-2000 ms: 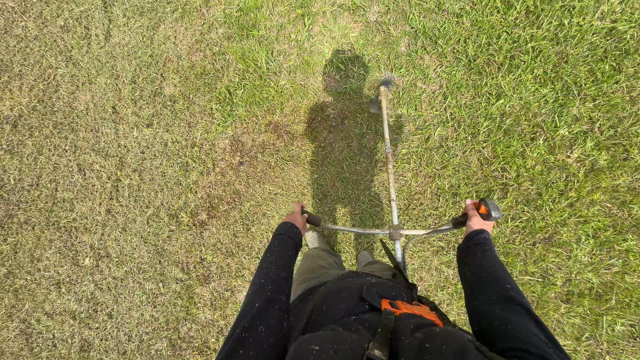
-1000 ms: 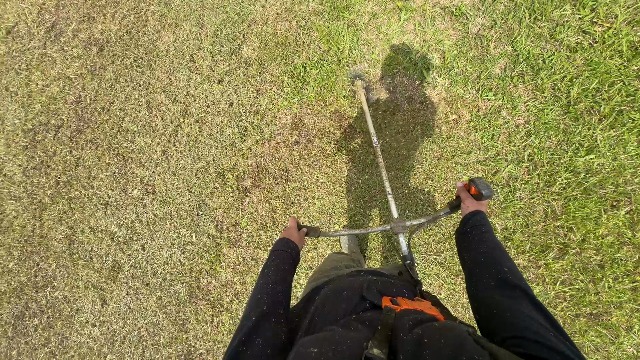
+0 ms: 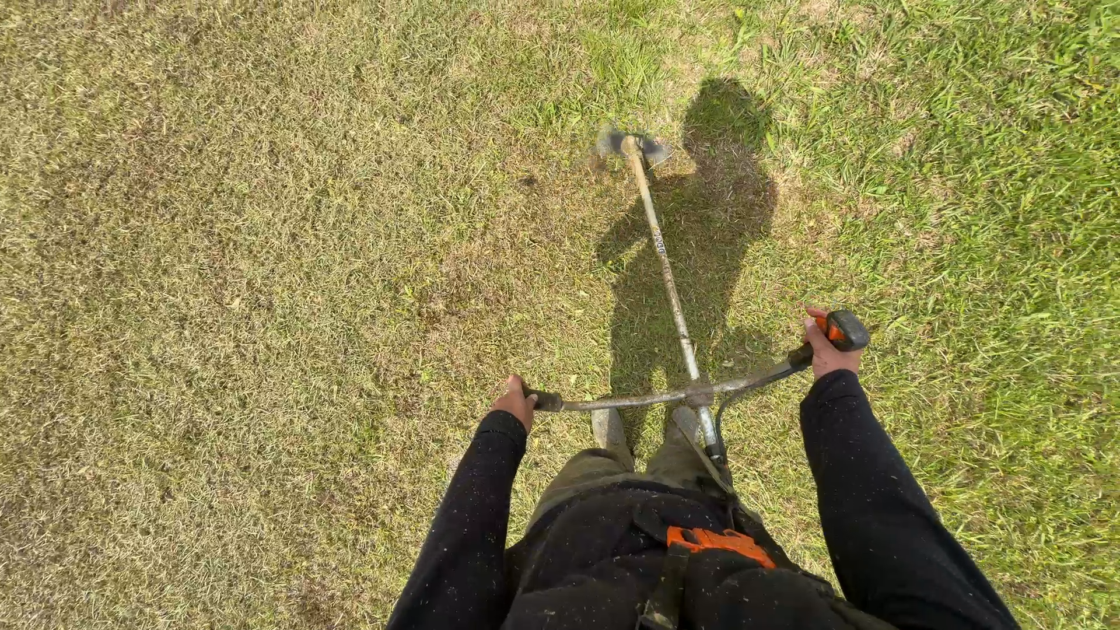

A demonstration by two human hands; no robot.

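Observation:
My left hand (image 3: 516, 402) is closed around the black left grip (image 3: 544, 401) of a brush cutter's handlebar (image 3: 626, 402). At the other end, my right hand (image 3: 827, 348) holds the orange and black throttle grip (image 3: 845, 330). From the clamp at the bar's middle, a pale, worn shaft (image 3: 669, 280) runs forward and slightly left. At its far end the cutting head (image 3: 632, 146) is blurred, low over short grass. The shaft's near end passes beside my right leg. An orange harness part (image 3: 719, 543) lies across my black clothing.
Short, dry cut grass (image 3: 245, 289) spreads on the left. Taller green grass (image 3: 1006, 219) stands on the right. My shadow (image 3: 700, 236) falls ahead, beside and under the shaft. My shoes (image 3: 609, 427) are on the grass just behind the handlebar.
The cutting head has swung from right to left, and the shaft now leans left. Both hands have kept their hold on the handlebar. The feet have shifted.

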